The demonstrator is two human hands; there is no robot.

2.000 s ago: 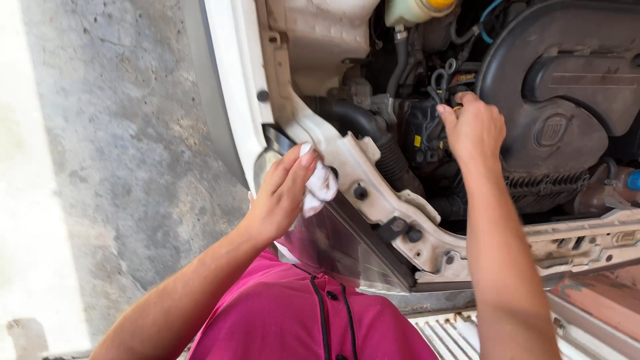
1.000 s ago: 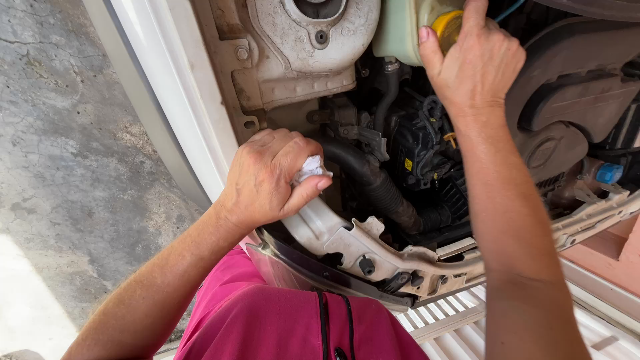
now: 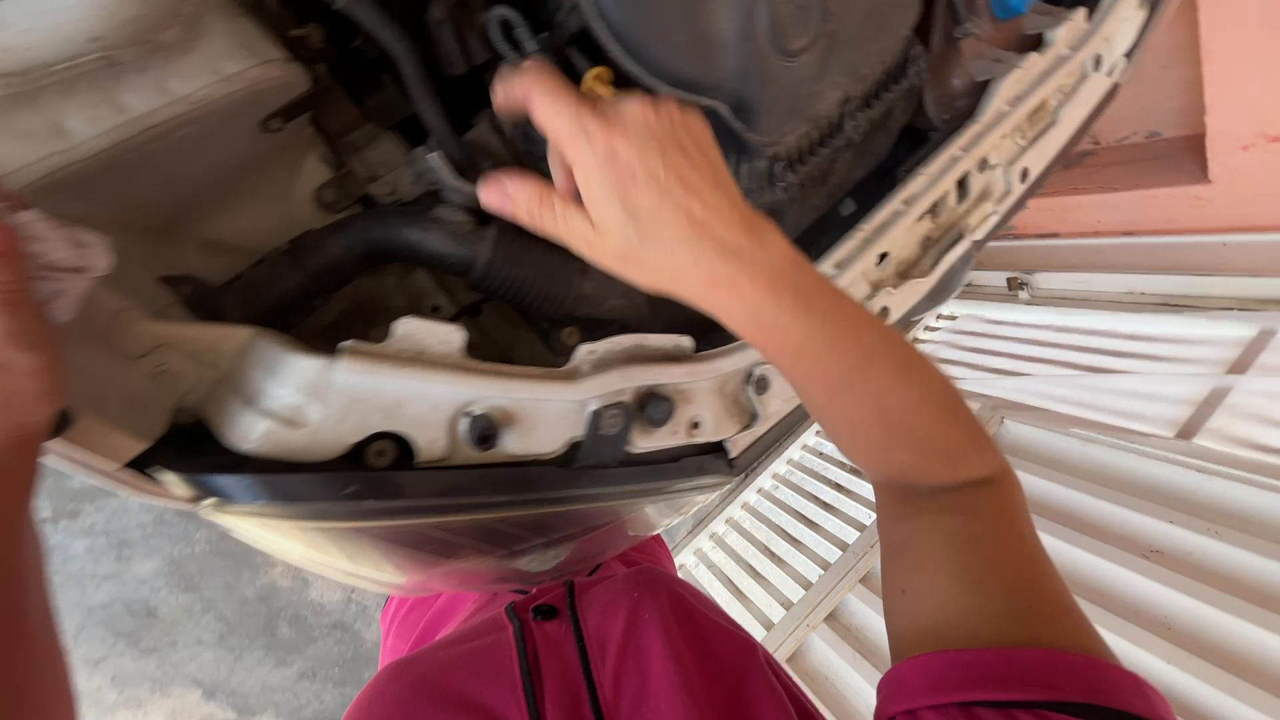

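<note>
At the left edge of the head view, my left hand [image 3: 22,340] is partly cut off, with a crumpled white cloth or paper [image 3: 68,255] at its fingers. My right hand [image 3: 625,180] is over the engine bay, blurred, its thumb and fingers apart and nothing seen between them. Just beyond its fingers is a yellow ring-shaped handle [image 3: 598,82], likely a dipstick's. The dark plastic engine cover [image 3: 770,60] lies to the right of it. Below my right hand runs a black corrugated air hose [image 3: 530,270].
The white front crossmember [image 3: 530,395] of the car, with bolts, curves across the view above the headlight [image 3: 420,540]. A white slatted metal gate [image 3: 1130,520] and a salmon-coloured wall [image 3: 1240,110] stand at right. Concrete floor [image 3: 180,600] shows lower left.
My right hand has left the yellow cap of the reservoir and is now near the yellow ring handle. My left hand still has the white wad. The view has shifted strongly.
</note>
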